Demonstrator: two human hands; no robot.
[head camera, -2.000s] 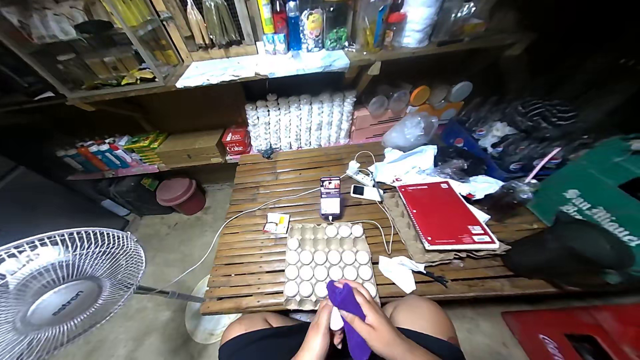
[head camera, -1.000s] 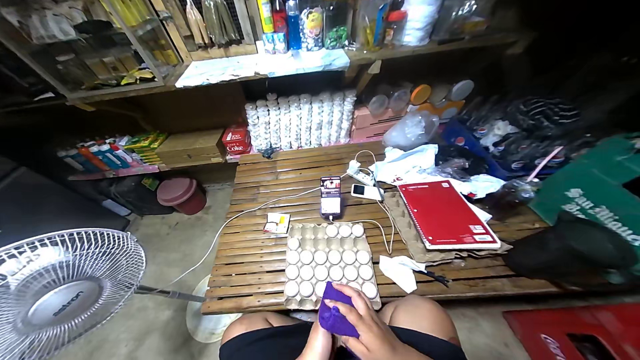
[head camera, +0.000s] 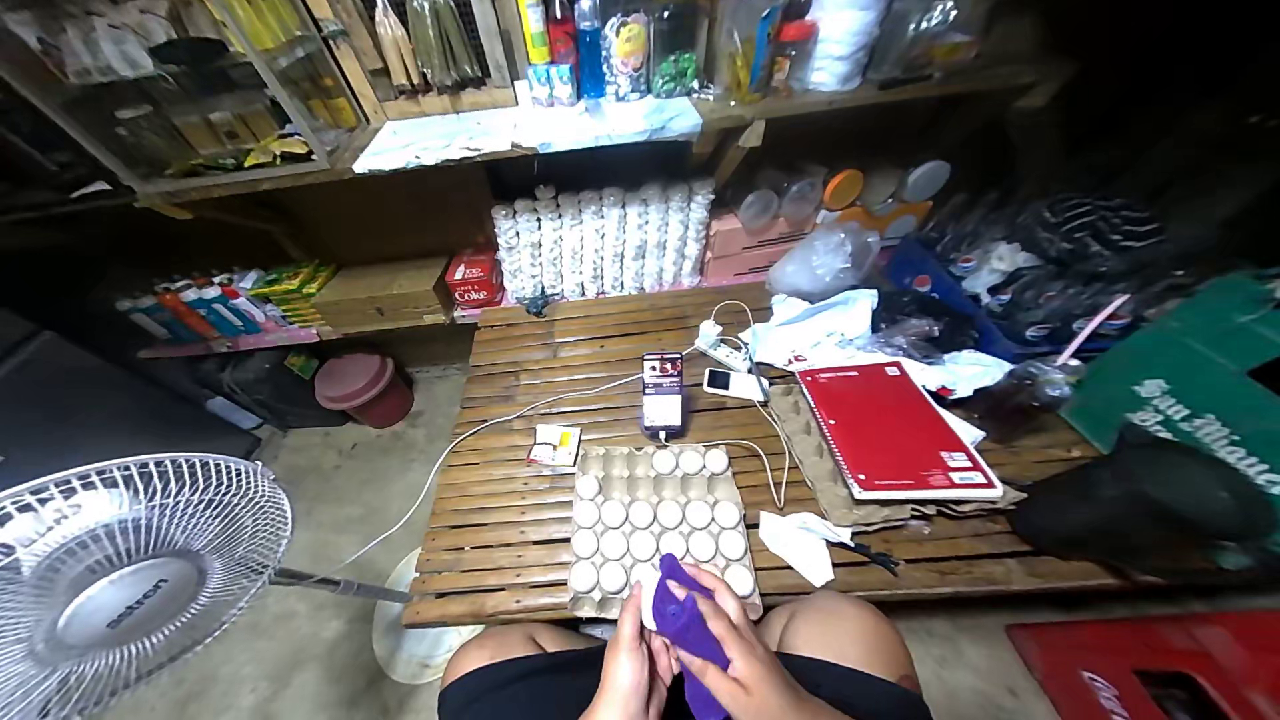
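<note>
In the head view, my left hand (head camera: 635, 650) holds a white egg (head camera: 649, 597), partly hidden by the cloth and fingers. My right hand (head camera: 735, 640) grips a purple cloth (head camera: 688, 632) and presses it against the egg's right side. Both hands are over the near edge of a cardboard egg tray (head camera: 640, 488), above my lap. White eggs (head camera: 641, 515) fill most of the nearer rows; the far rows have several bare cups. A phone (head camera: 662, 395), screen lit and cable plugged in, lies just beyond the tray.
On the slatted bamboo table (head camera: 520, 400) are a small packet (head camera: 554, 446), a red notebook (head camera: 900, 430) on another egg tray, a white power strip (head camera: 722, 350) and crumpled white paper (head camera: 800, 545). A fan (head camera: 130, 590) stands at left, a green crate (head camera: 1190, 370) at right.
The cloth has shifted against the egg; the egg's white side shows now, where one second ago the cloth and hands covered it.
</note>
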